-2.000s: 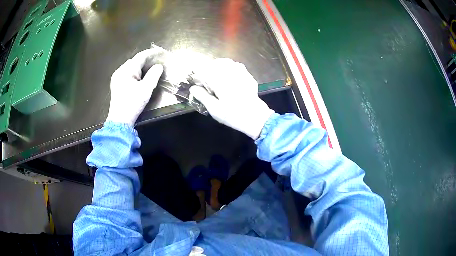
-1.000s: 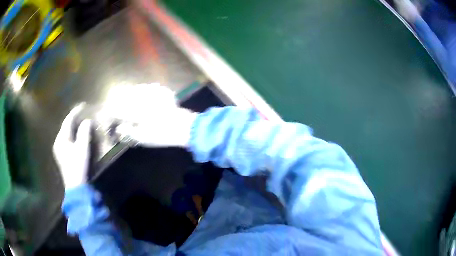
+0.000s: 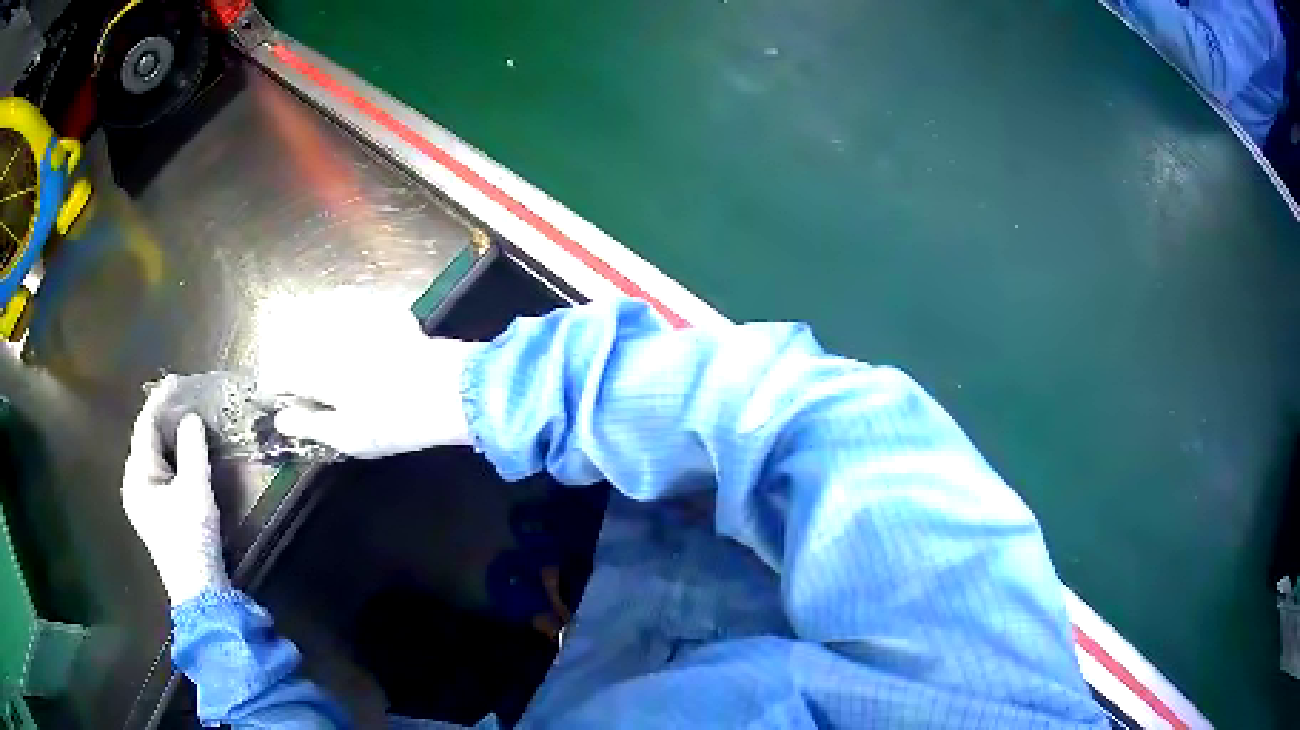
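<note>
A crinkled clear plastic bag (image 3: 233,409) with small dark parts inside lies between my hands over the front edge of the steel bench. My left hand (image 3: 171,485), in a white glove, holds the bag's left side between thumb and fingers. My right hand (image 3: 364,399), also white-gloved, grips the bag's right side; strong glare washes out its back and fingers. The dark parts show near my right fingertips, too small to tell apart.
The steel bench (image 3: 214,214) has a yellow-and-blue wheel toy (image 3: 54,193) and a black round device (image 3: 146,64) at its far side. A green stand (image 3: 17,613) is at lower left. The green conveyor (image 3: 855,214) runs at right. Another person's blue sleeve (image 3: 1212,50) shows beyond it.
The view has turned right, so hands and bench show further left. The wheel toy and black device have come into view since the oldest frame. Both hands still hold the bag.
</note>
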